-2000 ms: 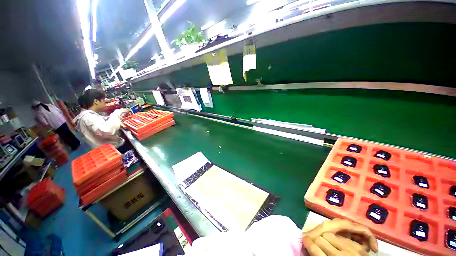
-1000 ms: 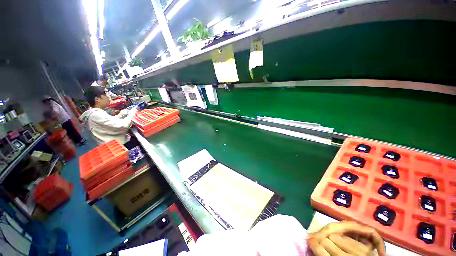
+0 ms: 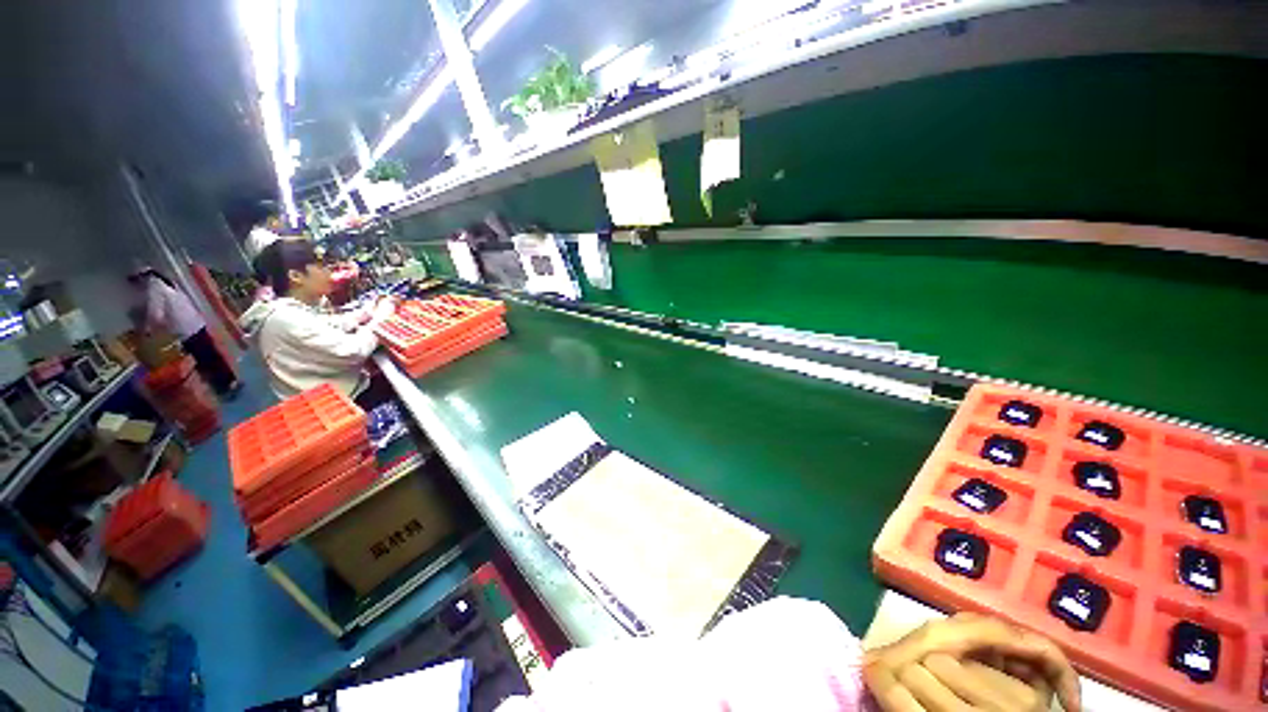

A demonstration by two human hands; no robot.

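Observation:
My left hand point(image 3: 973, 670) is at the bottom edge, partly cut off, at the end of a white and pink sleeve point(image 3: 751, 661). Its fingers are curled together; whether anything is inside is hidden. My right hand is not recognisable in the picture. The orange-red compartment tray point(image 3: 911, 545) lies just beyond the hand and runs out at the right edge. Black watch-like units point(image 3: 962, 552) with white marks sit in many of its pockets; some pockets are empty. A pale work sheet point(image 3: 900, 616) lies under the hand, against the tray's near edge.
A beige sheet with black patterned edges point(image 3: 647, 536) lies left on the green bench point(image 3: 584, 376). Stacked orange trays stand on the bench point(image 3: 442, 334) and on a cart point(image 3: 299, 452). A person in a light top point(image 3: 299, 341) works at the bench's far left. Papers point(image 3: 633, 174) hang from the shelf.
The view has turned slightly left, so the tray and hand appear further right. The hand keeps its curled shape. The person at the far left has moved their arms a little.

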